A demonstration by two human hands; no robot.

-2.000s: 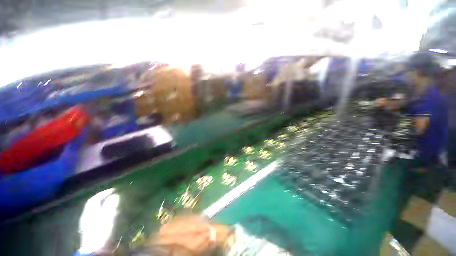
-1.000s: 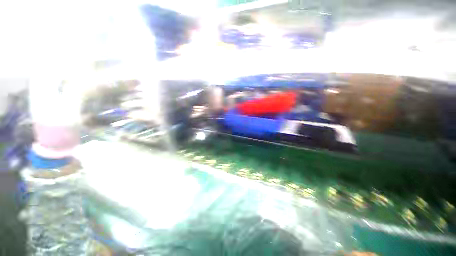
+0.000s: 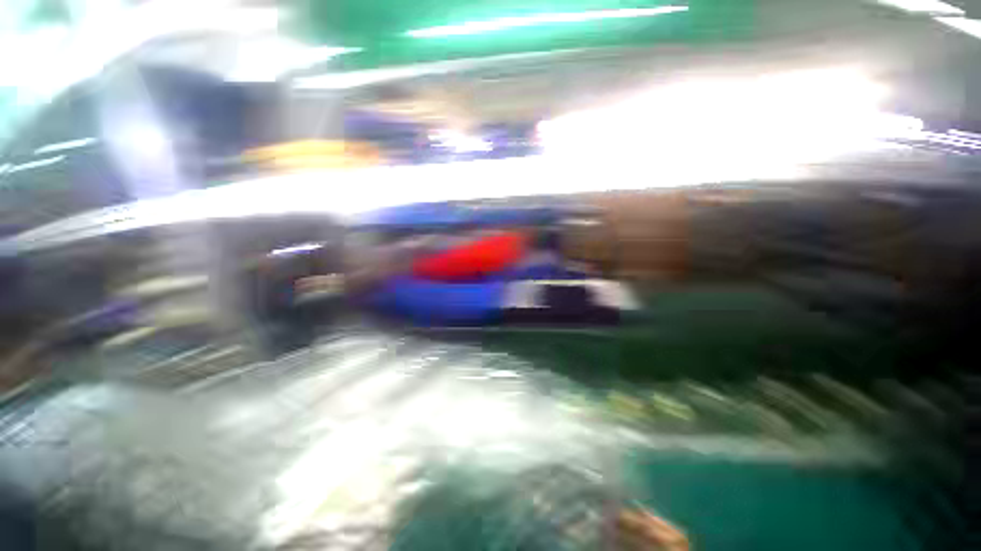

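Observation:
The view is strongly blurred. A glossy whitish sheet (image 3: 355,441), apparently clear plastic, spreads across the lower left and middle. Small yellowish circuit boards (image 3: 667,407) show as streaks on the dark green belt (image 3: 699,350) behind the pale rail. A small skin-coloured patch, apparently my right hand (image 3: 651,530), is cut off by the bottom edge beside the plastic; its fingers and any hold are unclear. I cannot make out my left hand.
Across the belt are a blue bin (image 3: 446,301) with a red bin (image 3: 468,258) on it, and a dark block (image 3: 579,301) on a white board (image 3: 521,297). The green bench top (image 3: 775,500) lies at the lower right. Brown cartons (image 3: 645,237) stand behind.
The camera has turned, first strongly leftward, and the bins now sit near the middle. The glossy plastic has come into view and spread wider. The bright left hand seen earliest is no longer discernible.

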